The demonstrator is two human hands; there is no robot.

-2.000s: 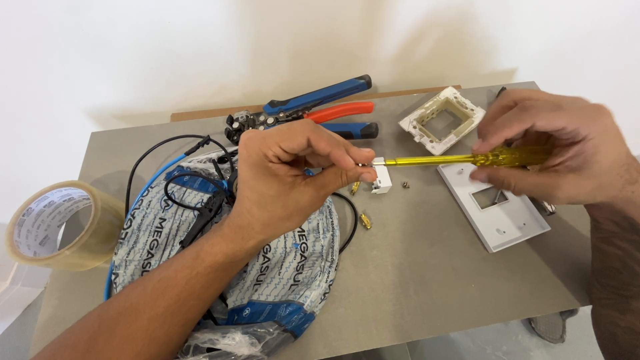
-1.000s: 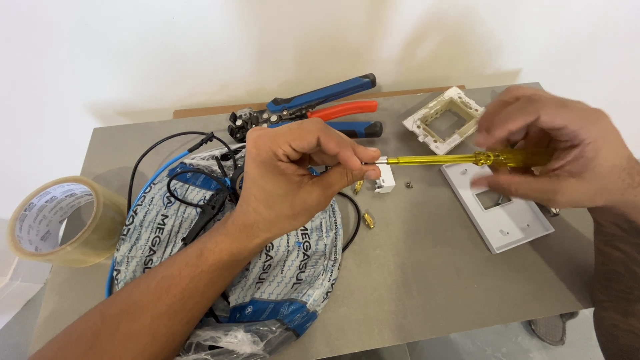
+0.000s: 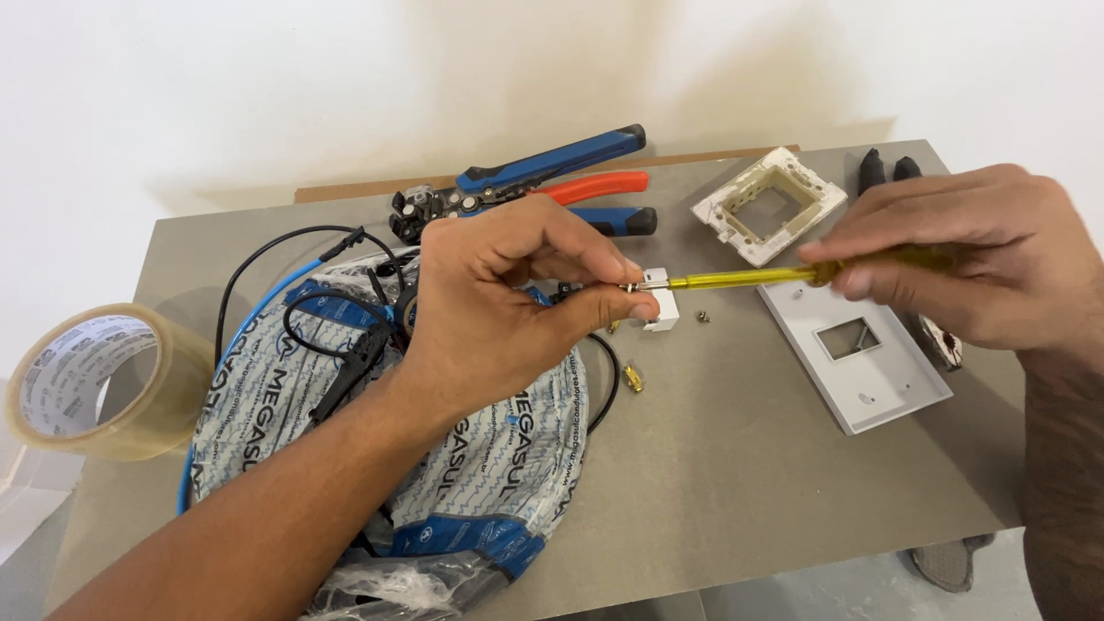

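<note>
My left hand [image 3: 517, 293] pinches a small metal part [image 3: 631, 287] between thumb and fingertips; its exact kind is too small to tell. The tip of a screwdriver with a yellow insulated shaft [image 3: 742, 278] meets that part. Around the screwdriver's translucent yellow handle, my right hand [image 3: 966, 250] is closed. Just behind my left fingertips a white plastic module [image 3: 662, 312] rests on the table. Beside it lie a small metal screw or terminal [image 3: 703, 316] and a brass-coloured connector [image 3: 634, 378]. A white wall plate [image 3: 880, 384] lies below my right hand.
Wire strippers with blue and red handles [image 3: 561, 164] lie at the back, left of a cream plastic mounting frame [image 3: 768, 205]. A plastic-wrapped cable coil [image 3: 483, 466] covers the left of the table [image 3: 733, 500], with a clear tape roll [image 3: 103, 379] beside it. Black-tipped handles [image 3: 871, 171] show behind my right hand.
</note>
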